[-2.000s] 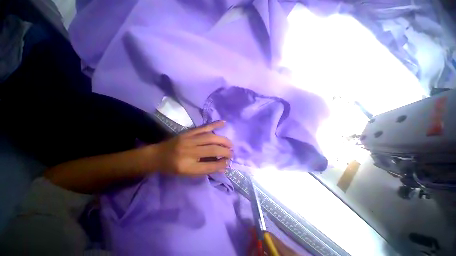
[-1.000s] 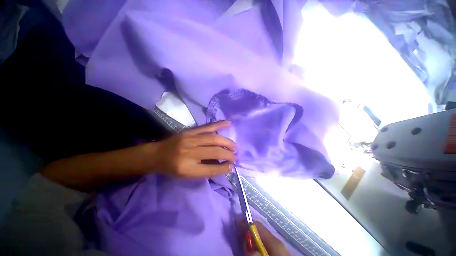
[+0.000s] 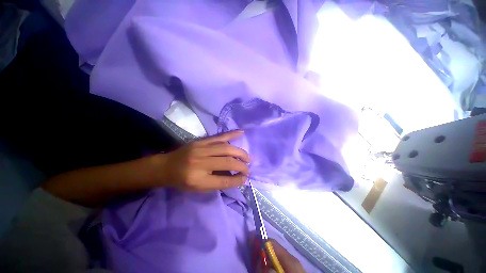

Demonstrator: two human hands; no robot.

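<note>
A purple garment piece (image 3: 266, 144) lies in folds on the table, with a curved seam at its upper edge. My left hand (image 3: 210, 164) rests flat over it, fingertips on the cloth edge; whether it pinches the cloth is hard to tell. My right hand (image 3: 282, 258) is partly cut off by the bottom edge and holds scissors (image 3: 258, 213) with yellow and red handles. The slim blades look nearly closed, with their tips at the cloth edge by my left fingertips. More purple cloth (image 3: 176, 229) hangs towards my lap.
A ruler strip (image 3: 298, 234) runs along the table's near edge, partly under the cloth. The sewing machine head (image 3: 445, 149) is at the right, with a yellow-tan strip (image 3: 374, 195) on its bed. Pale scraps (image 3: 453, 53) are heaped at the far right. Bright glare hides part of the table.
Since two seconds ago, the scissors and my right hand have moved up and left, and the blade tips have come to my left fingertips. My left hand stays on the cloth. The view has shifted slightly.
</note>
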